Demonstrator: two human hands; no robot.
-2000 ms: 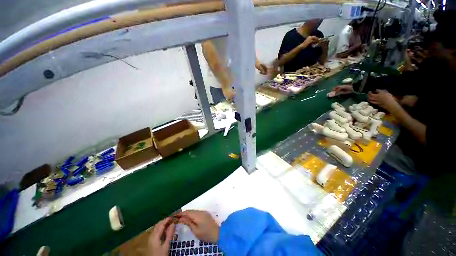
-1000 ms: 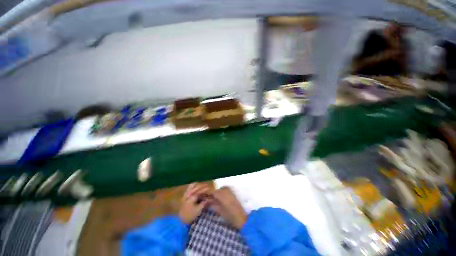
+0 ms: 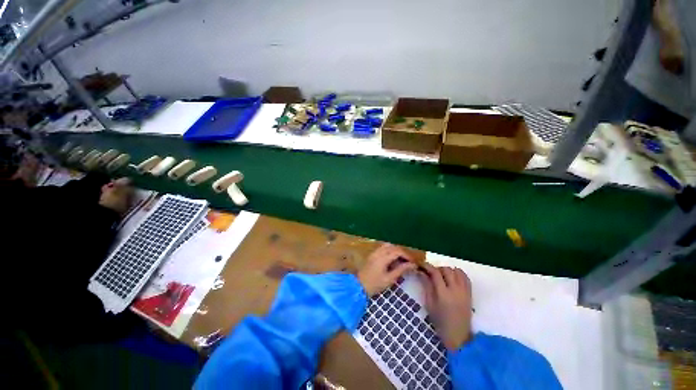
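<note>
A sticker sheet (image 3: pixel 404 335) with rows of small dark rounded squares lies on the bench in front of me, partly under my hands and sleeves. My left hand (image 3: pixel 385 269) is at the sheet's far end, fingers bent around a small dark piece. My right hand (image 3: pixel 450 297) is beside it, its fingertips close to the same dark piece. Whether it grips the piece or a tool cannot be told. A white device housing (image 3: pixel 313 194) lies alone on the green belt beyond my hands.
More housings (image 3: pixel 201 176) lie in a row on the green belt (image 3: pixel 381 202). Cardboard boxes (image 3: pixel 485 143), blue-ended parts and a blue tray (image 3: pixel 223 119) stand beyond. A sheet stack (image 3: pixel 149 247) and another person's hand (image 3: pixel 116 196) are left; a metal post (image 3: pixel 637 247) is right.
The view has swung left, bringing the blue tray, the sheet stack and the person at left into view. My hands stay together at the far end of the sticker sheet.
</note>
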